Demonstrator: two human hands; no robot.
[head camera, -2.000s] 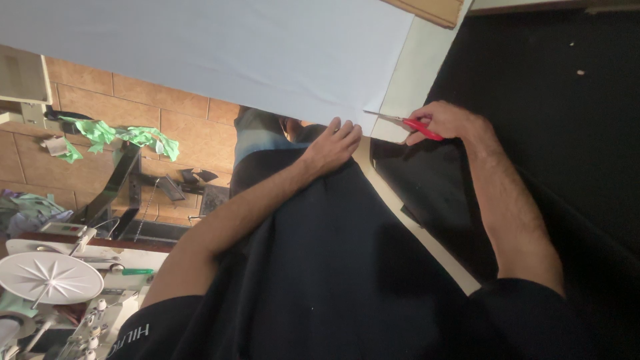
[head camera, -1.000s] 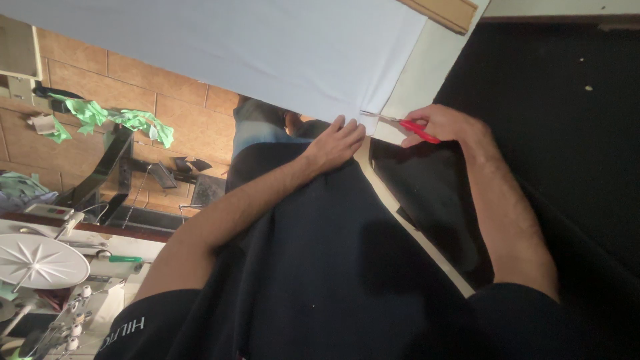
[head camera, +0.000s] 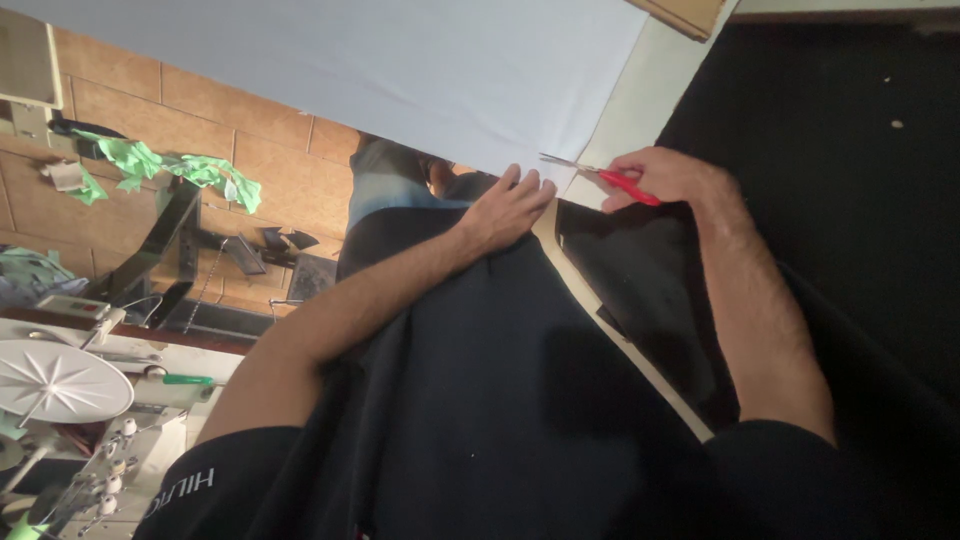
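Observation:
My right hand grips the red handles of a pair of scissors, whose metal blades point left over a corner of the large white fabric sheet. The blades look slightly parted. My left hand lies palm down on the near edge of that sheet, fingers spread a little, just left of and below the blade tips. Dark navy cloth spreads under my left wrist and in front of my body. Whether the blades have fabric between them is hard to tell.
A cardboard piece lies at the top of the pale tabletop. Black cloth covers the right side. At the left stand a machine with thread cones, a white ribbed disc and a black metal frame with green scraps.
The scissors, which were over the corner of the white sheet in the earlier frames, remain there in my right hand. My left hand still rests on the sheet's edge.

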